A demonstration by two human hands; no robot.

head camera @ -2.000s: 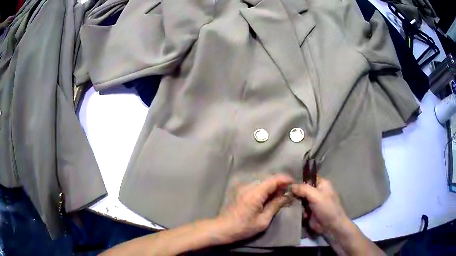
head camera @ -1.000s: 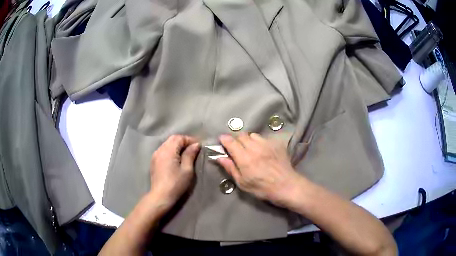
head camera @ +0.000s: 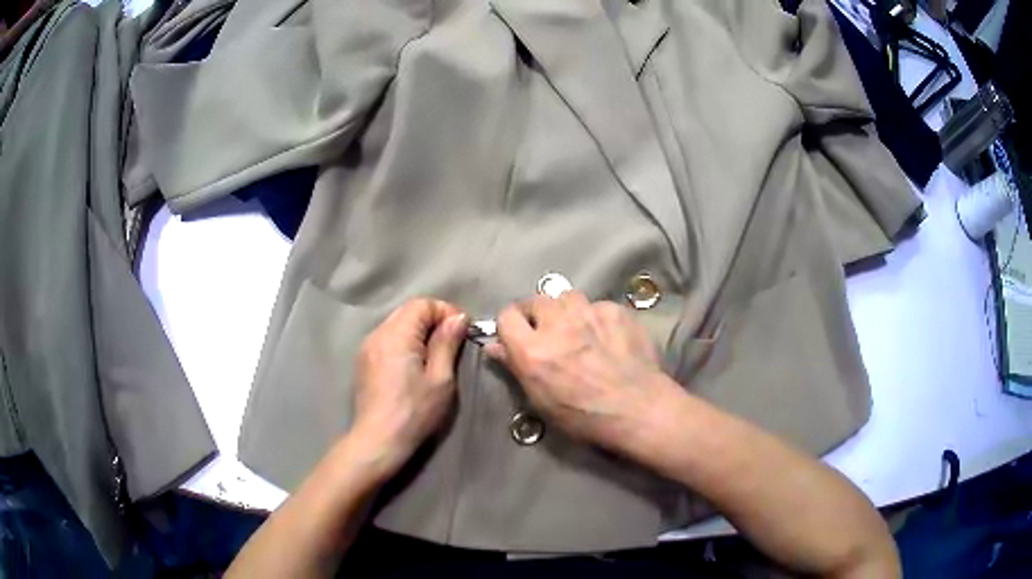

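Note:
A grey-beige double-breasted jacket [head camera: 453, 192] lies front up on the table, its round metal buttons [head camera: 644, 291] showing near my hands. My left hand [head camera: 410, 373] pinches the jacket cloth at a seam left of the buttons. My right hand [head camera: 588, 362] is closed around small thread snips [head camera: 484, 329]; only their shiny tip shows, at the seam beside my left fingertips. My right hand partly covers one upper button. A lower button [head camera: 526, 428] lies below my right hand.
More similar jackets [head camera: 68, 226] hang over the white table [head camera: 209, 283] at the left. Dark cloth [head camera: 905, 141] lies under the right sleeve. Black hangers [head camera: 922, 62], a grey cylinder [head camera: 975, 122], a white thread cone [head camera: 985, 207] and a pale green-edged rectangle [head camera: 1015, 305] are at the right.
My hands have moved from the lower front edge to the seam left of the buttons. Since the last earlier frame, the snips' blades have come together and the view has shifted slightly.

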